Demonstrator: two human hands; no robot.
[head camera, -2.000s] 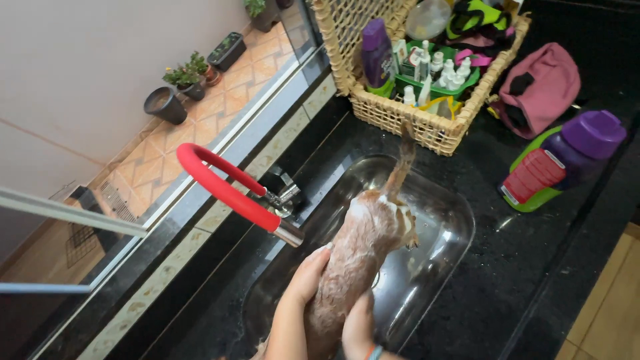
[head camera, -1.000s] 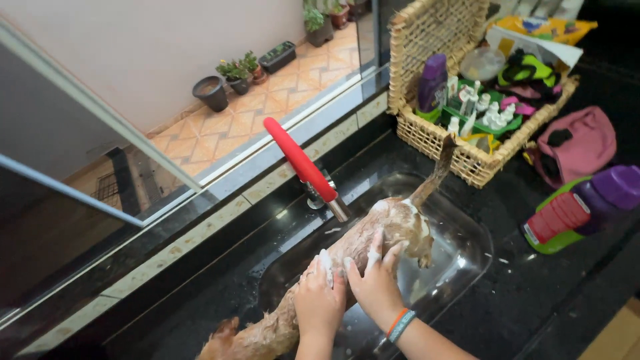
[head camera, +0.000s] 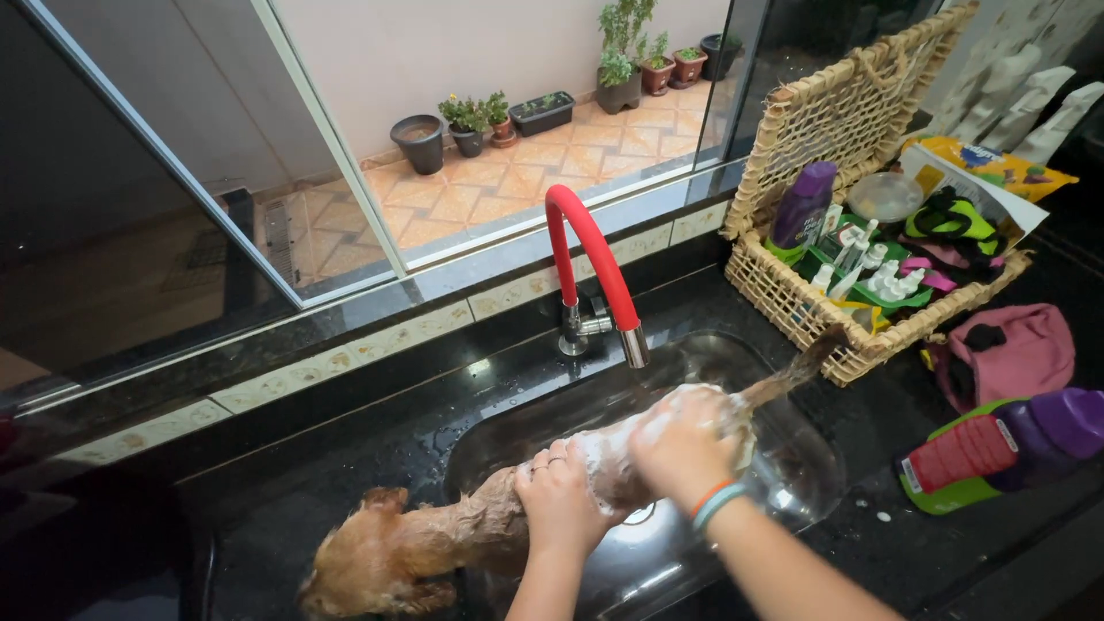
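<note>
A small wet brown dog (head camera: 474,526) stands in and across a stainless steel sink (head camera: 806,466), its head at the lower left and its tail raised to the right. White lather covers its back and rump. My left hand (head camera: 565,492) is wrapped over the dog's mid-body, with rings on the fingers. On the lathered rump lies my right hand (head camera: 690,444), slightly blurred, with orange and teal bands at the wrist. Above the sink curves a red flexible faucet (head camera: 595,250) with a metal tip; no water is seen flowing from it. The dog's legs are mostly hidden.
An open wicker basket (head camera: 776,297) at the right holds bottles, a green tray and straps. Beside it on the black counter (head camera: 345,466) are a pink cloth item (head camera: 1018,349) and a purple and green bottle (head camera: 992,448). A window (head camera: 397,276) with potted plants outside runs behind the sink.
My right hand has moved along the dog's back to its rump, while my left stays on the body. Lather on the back has spread. The view has swung, showing more of the dog's head.
</note>
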